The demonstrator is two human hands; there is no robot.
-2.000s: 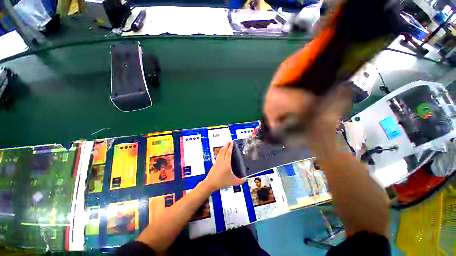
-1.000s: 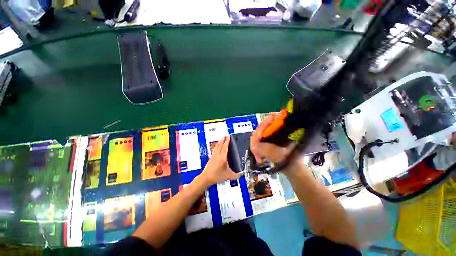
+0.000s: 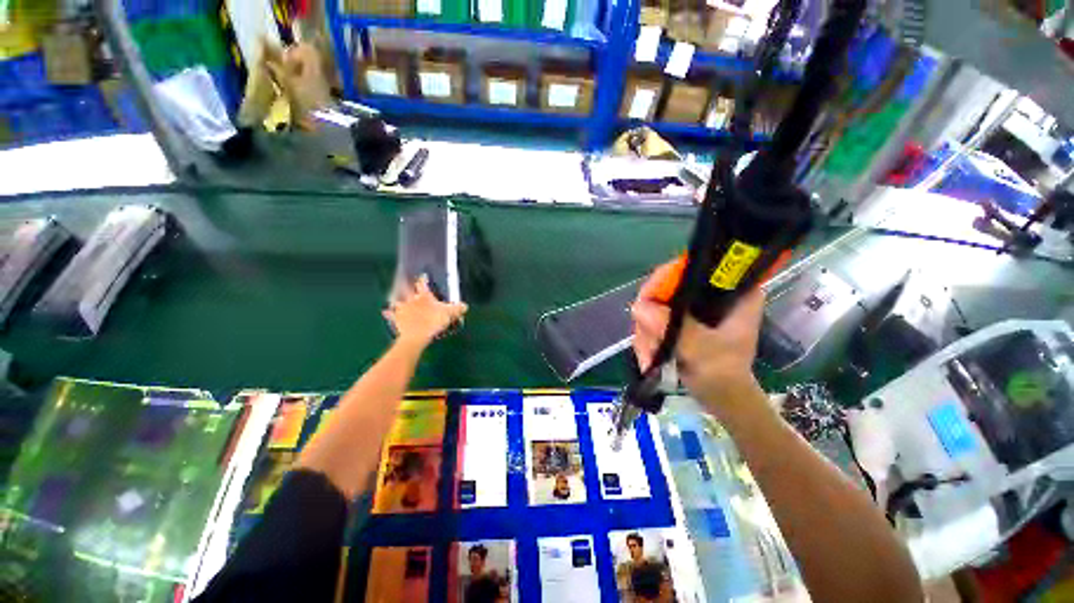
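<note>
My right hand (image 3: 704, 336) is closed round the black and orange electric screwdriver (image 3: 754, 230), which hangs above the bench mat. Its silvery nozzle (image 3: 624, 418) points down and touches no housing. My left hand (image 3: 421, 312) is stretched out over the green conveyor belt, fingers spread on the near end of a dark soundbar housing (image 3: 426, 247). I cannot tell whether the fingers grip it. A dark cable bundle lies at that housing's right side. Another dark housing (image 3: 595, 327) lies on the belt behind the screwdriver.
More housings lie on the belt at left (image 3: 104, 271) and right (image 3: 813, 309). The printed bench mat (image 3: 518, 518) is in front of me. A silvery coiled bundle (image 3: 815, 410) lies beside the white screw feeder (image 3: 913, 454). Blue shelves (image 3: 471, 116) with boxes stand beyond.
My left hand has left the housing on the mat and reached forward to one on the belt. The mat's housing is gone from there. The screwdriver is raised off the work. The view has tilted up.
</note>
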